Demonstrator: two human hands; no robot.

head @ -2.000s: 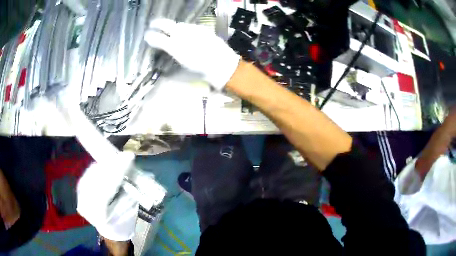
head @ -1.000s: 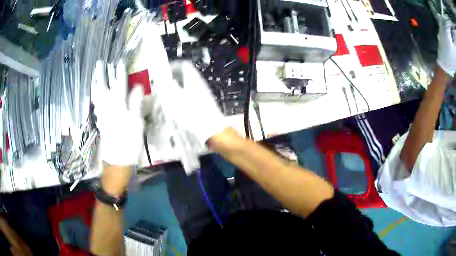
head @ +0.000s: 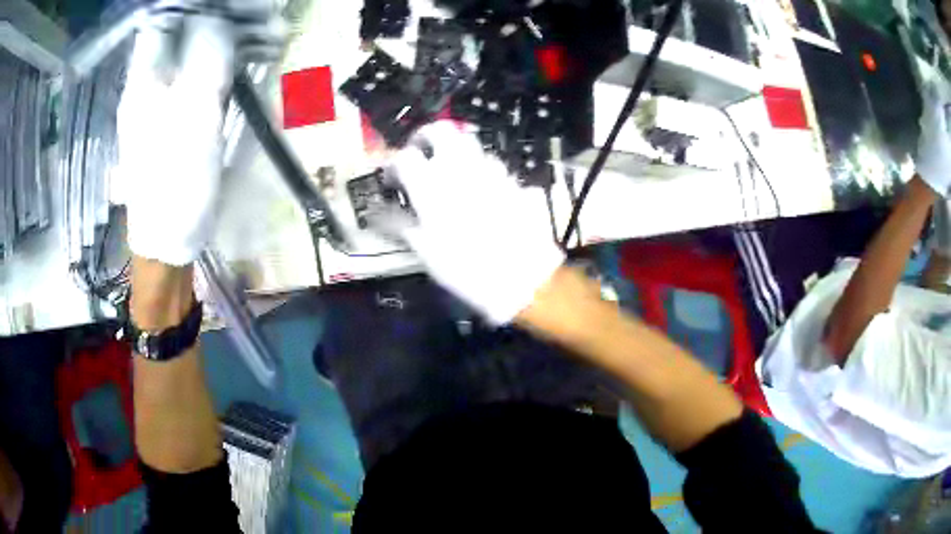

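Note:
My left hand (head: 175, 146), in a white glove and blurred, is closed around slim metal profiles at the left of the bench. One silver profile (head: 238, 321) sticks out below it past the bench edge. A darker profile (head: 279, 148) slants from it toward the middle, with a thin wire at its end. My right hand (head: 474, 224), also gloved, is at the bench front, its fingertips at a small black fitting (head: 373, 198). The blur hides whether they grip it. More black fittings (head: 433, 63) are heaped behind.
Bundled profiles (head: 31, 146) lie at far left. A silver-white metal box (head: 688, 68) stands right of the fittings, with a black cord (head: 620, 125) hanging before it. A neighbouring person's arm (head: 881, 266) is at right. A red stool (head: 693, 302) and stacked profiles (head: 255, 459) are below the bench.
My left hand has moved left and up, and profiles now extend from it. My right hand has moved right and slightly down, to beside a black fitting. The view has shifted.

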